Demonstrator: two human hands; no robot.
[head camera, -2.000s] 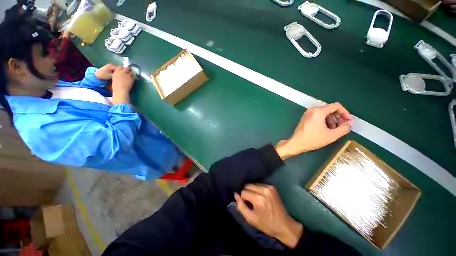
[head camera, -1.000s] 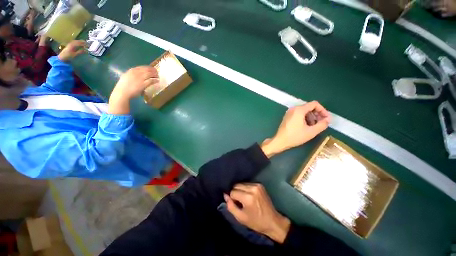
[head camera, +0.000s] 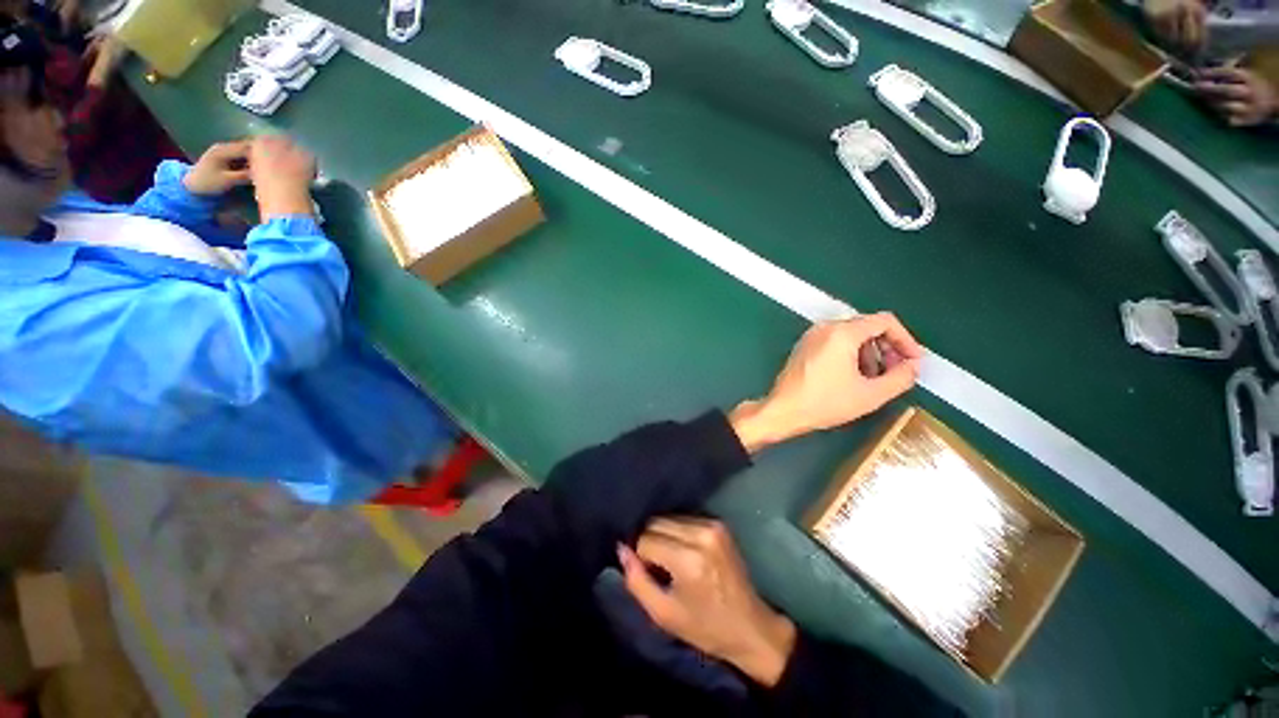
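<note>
My left hand (head camera: 842, 372) rests on the green surface (head camera: 631, 302) at the white strip, thumb and index fingertips together, other fingers curled; no thing shows clearly between them. My right hand (head camera: 713, 596) is low, near the surface's edge by my left sleeve, fingers curled and thumb near the index finger; its palm is hidden, and I cannot tell if it holds anything. An open cardboard box (head camera: 1031, 617) packed with thin whitish pins (head camera: 919, 533) stands just right of my left hand. Both hands are bare.
White looped housings (head camera: 884, 175) lie scattered beyond the white strip (head camera: 673, 232). A neighbour in blue (head camera: 168, 358) sits at left beside a second pin box (head camera: 477, 250) and grouped white parts (head camera: 274, 70). Another person's hands (head camera: 1234, 91) and a carton (head camera: 1080, 56) show upper right.
The neighbour's hand has left the second box, and both their hands are together. The view has shifted, and more housings show at the top. My hands keep nearly the same pose.
</note>
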